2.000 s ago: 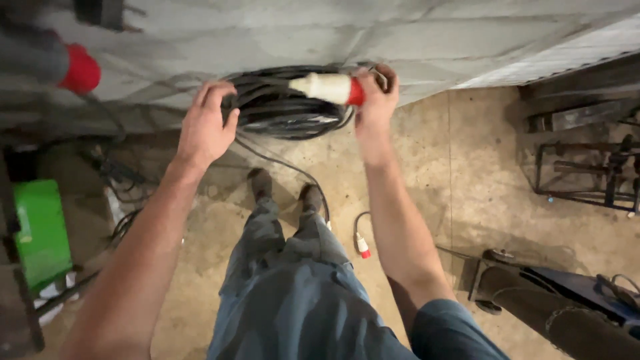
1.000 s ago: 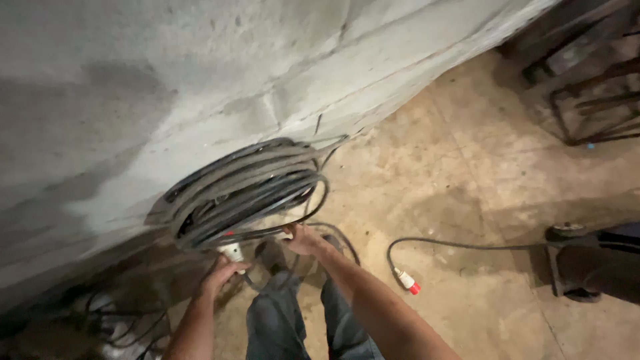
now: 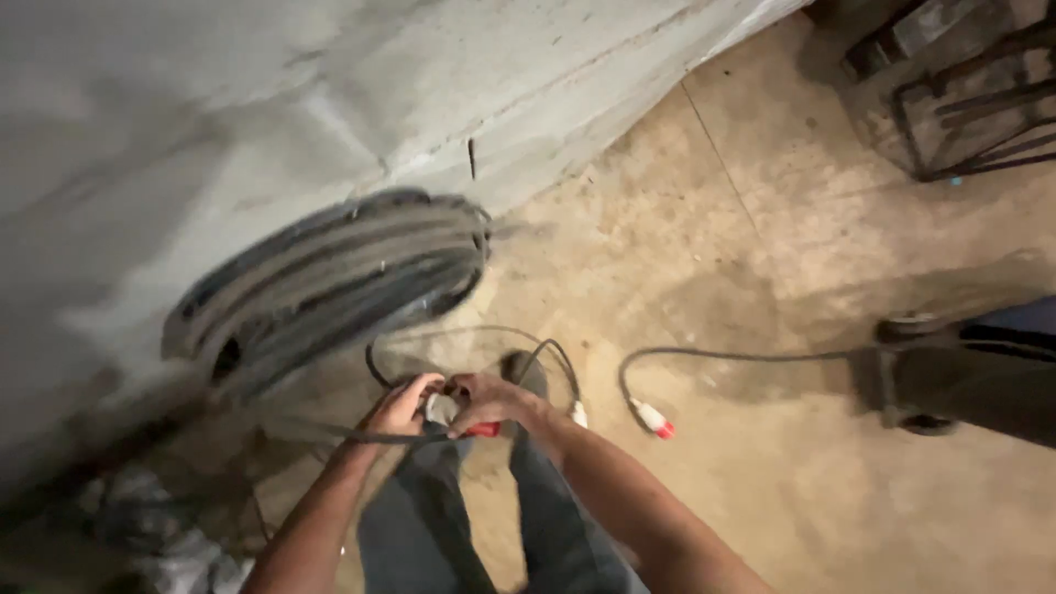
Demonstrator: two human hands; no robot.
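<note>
Both my hands meet low in front of my legs around a red and white industrial plug connector (image 3: 445, 409). My left hand (image 3: 404, 406) grips its left side, and my right hand (image 3: 488, 401) has its fingers on the right side, with the red part showing beneath. A dark cable runs left from the connector across my left wrist. Thick coils of black cable (image 3: 330, 285) hang against the wall, up and to the left of my hands. Just right of my right hand, a white connector end (image 3: 580, 414) on a thin cable is partly covered by my forearm.
Another red and white plug (image 3: 654, 419) lies on the concrete floor, its cable running right to a wheeled machine (image 3: 916, 375). A dark metal frame (image 3: 912, 136) stands at the upper right. The pale wall (image 3: 330, 107) slants across the upper left. Blurred clutter lies at lower left.
My hands have come away from the coils, where they were two seconds ago, and are now close together on the connector. The view has swung considerably.
</note>
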